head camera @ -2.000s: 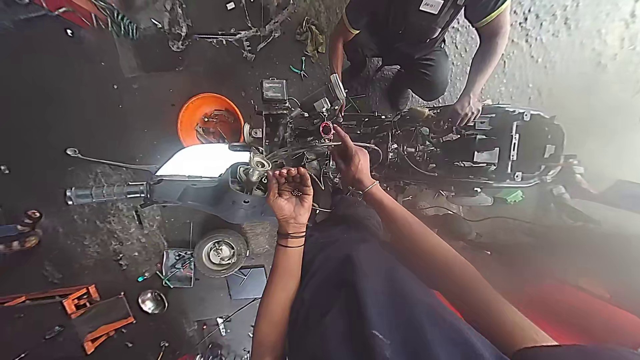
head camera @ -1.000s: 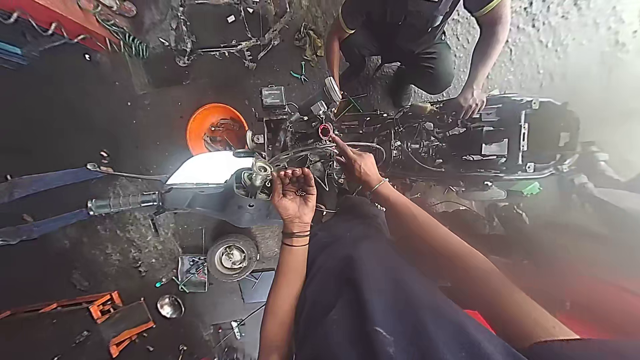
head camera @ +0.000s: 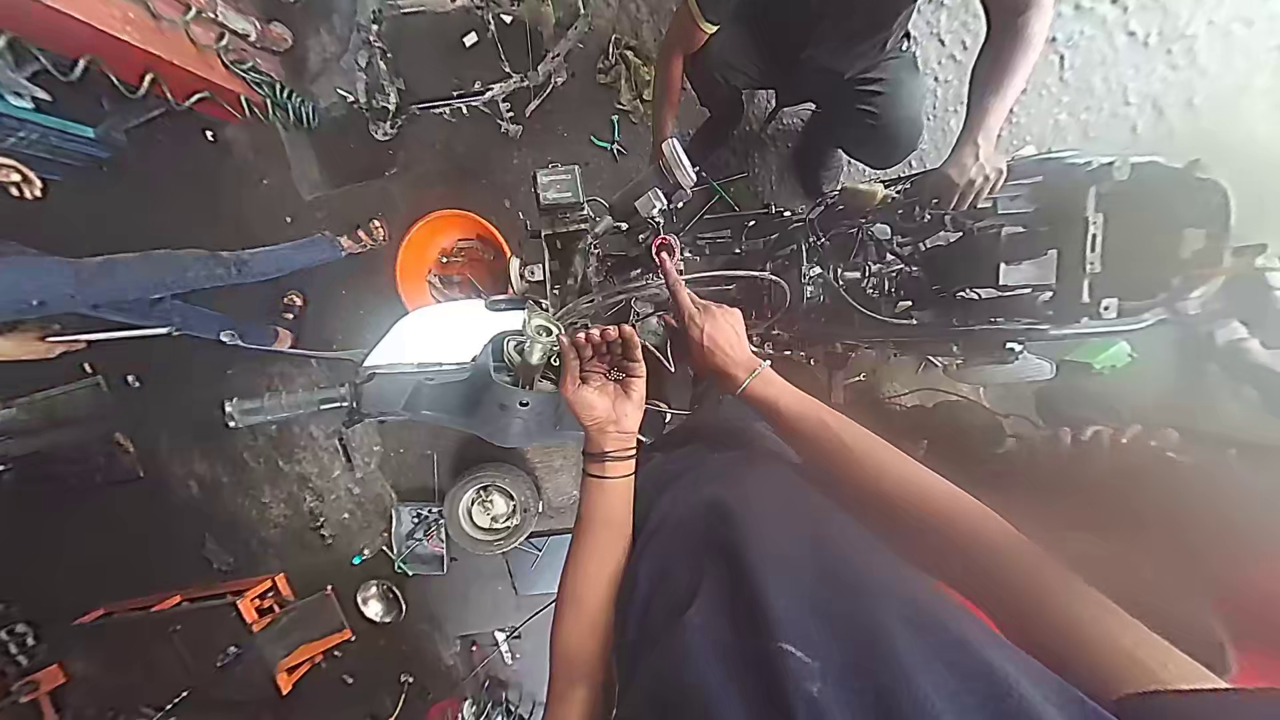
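Observation:
My left hand [head camera: 605,385] is palm up with curled fingers and cradles several small metal balls [head camera: 615,374]. It is beside the scooter's exposed steering head [head camera: 541,335] and the grey handlebar cover [head camera: 460,400]. The index finger of my right hand [head camera: 705,325] reaches to a ring coated in red grease [head camera: 666,250] on the stripped scooter frame; whether a ball is at the fingertip cannot be told. Cables [head camera: 740,275] loop beside that hand. Behind the ring are a battery [head camera: 559,186] and wiring.
A crouching co-worker's hand [head camera: 972,175] rests on the scooter's rear. An orange basin [head camera: 405,265] of parts, a small wheel [head camera: 492,508], a metal bowl [head camera: 381,601], an orange metal stand [head camera: 300,655] and green-handled pliers [head camera: 609,142] are on the floor. Another person's legs [head camera: 200,275] are at left.
A person's legs have come into view from the left. My right index finger is now extended onto the red-greased ring. My left hand stays cupped beside the steering head.

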